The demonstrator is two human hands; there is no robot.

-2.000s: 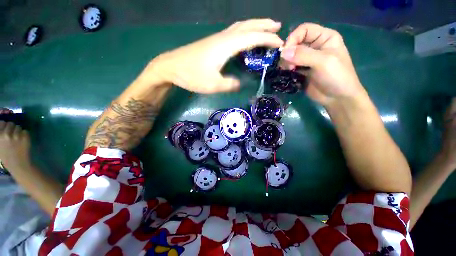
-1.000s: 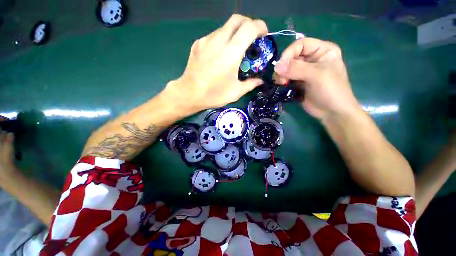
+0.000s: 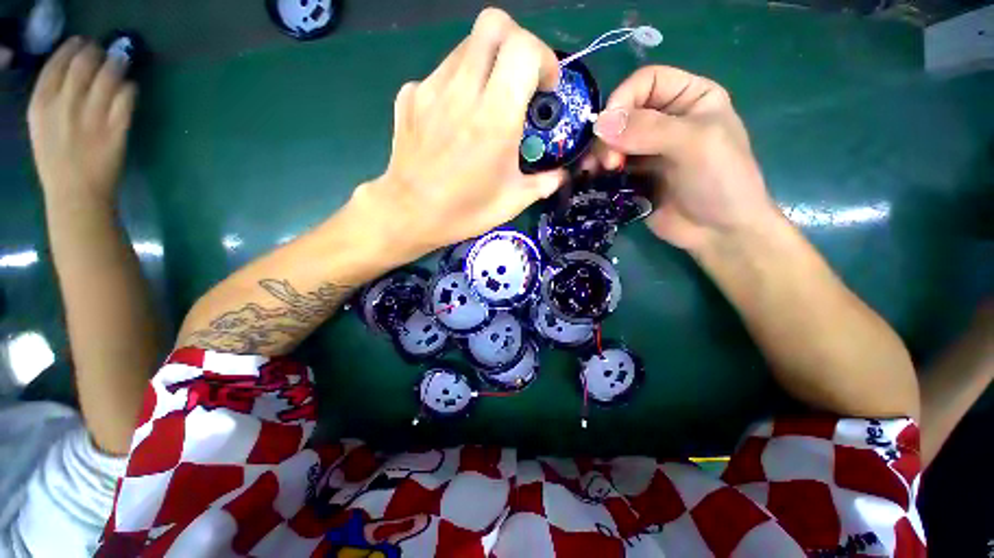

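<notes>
My left hand (image 3: 463,142) grips a black round housing (image 3: 590,82) with its open end facing me. A blue circuit board (image 3: 569,110) with a dark round part and a green disc shows inside. A pale cord loop (image 3: 599,46) with a white round end sticks out behind it. My right hand (image 3: 681,147) pinches a tiny white plug at the board's right edge; whether it is seated I cannot tell. A dark-faced cap (image 3: 594,207) is just below my right fingers, partly hidden. Several pale end caps (image 3: 502,269) and dark-faced caps (image 3: 581,287) lie piled below my hands.
The green bench top (image 3: 273,142) has a dark grey strip along its far side, carrying a pale cap (image 3: 304,13). Another person's arm (image 3: 82,142) reaches across at the left towards more caps. Part of another arm (image 3: 959,376) shows at right. A pale bracket (image 3: 959,44) stands far right.
The housing has turned so its board faces me, and the cord loop has swung from below it to above. My right fingers have met the board's edge. The left neighbour's arm has reached forward.
</notes>
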